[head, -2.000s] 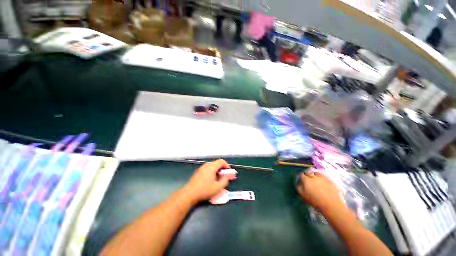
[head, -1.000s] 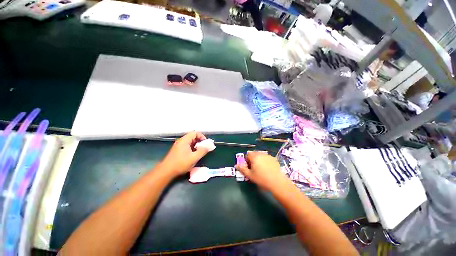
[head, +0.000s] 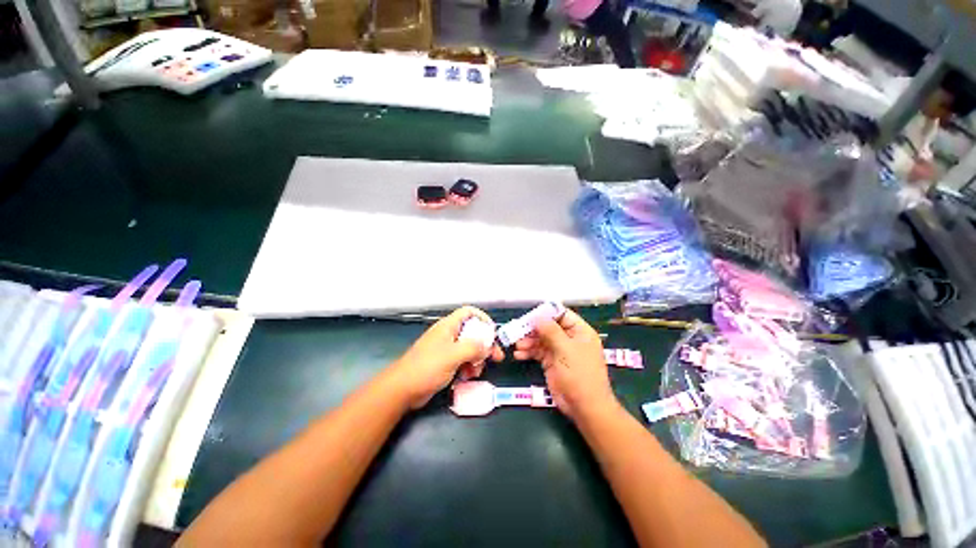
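My left hand (head: 447,351) is closed on a pale watch head (head: 476,333). My right hand (head: 567,359) holds a short printed strap piece (head: 530,321) between thumb and fingers, its end close to the watch head. Whether they touch is hidden by the fingertips. A watch with one strap fitted (head: 498,397) lies on the green mat just below my hands, its pale head to the left. Another printed strap piece (head: 623,358) lies right of my right hand, partly hidden behind it. A further strap piece (head: 671,406) lies at the bag's left edge.
A white foam sheet (head: 417,252) lies ahead with two dark-faced watch heads (head: 446,194). A clear bag of pink straps (head: 765,401) is at right, a bag of blue-purple straps (head: 647,241) behind it. A foam tray of blue-purple straps (head: 96,396) is at left. Foam with black straps is far right.
My right hand has lifted a strap piece from the mat and brought it left to the watch head in my left hand. The view has also shifted.
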